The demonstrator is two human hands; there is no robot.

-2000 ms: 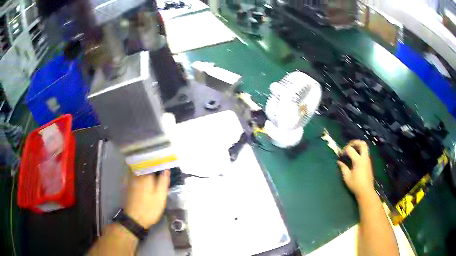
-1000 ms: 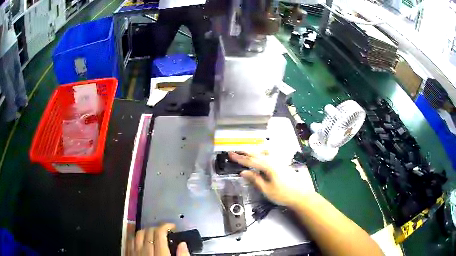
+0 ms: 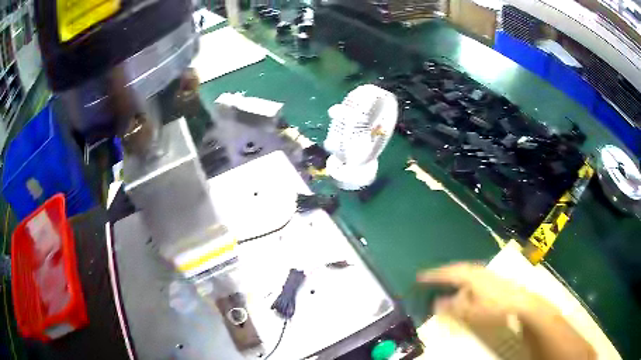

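My right hand (image 3: 478,302) is blurred at the lower right, over the pale sheet's edge. Its fingers point left, and whether it holds anything cannot be made out. My left hand is not in view. A bundled black cord (image 3: 288,292) lies on the machine base plate (image 3: 337,302), its lead running off the bottom edge. Another cord bundle (image 3: 316,203) lies at the plate's back right, with a lead running toward the horn. The ultrasonic horn (image 3: 204,256) hides most of the nest. The clamp bar (image 3: 239,320) with its ring is in front of it.
A white desk fan (image 3: 362,133) stands right of the plate. Black housing parts (image 3: 492,133) are heaped beyond, bordered by hazard tape (image 3: 562,218). A red basket (image 3: 49,271) and blue bin (image 3: 46,165) are at left. A green button (image 3: 384,349) is at the front.
The view has turned right. My right hand has moved from the nest to the lower right. My left hand and the black adapter it held have gone out of the picture.
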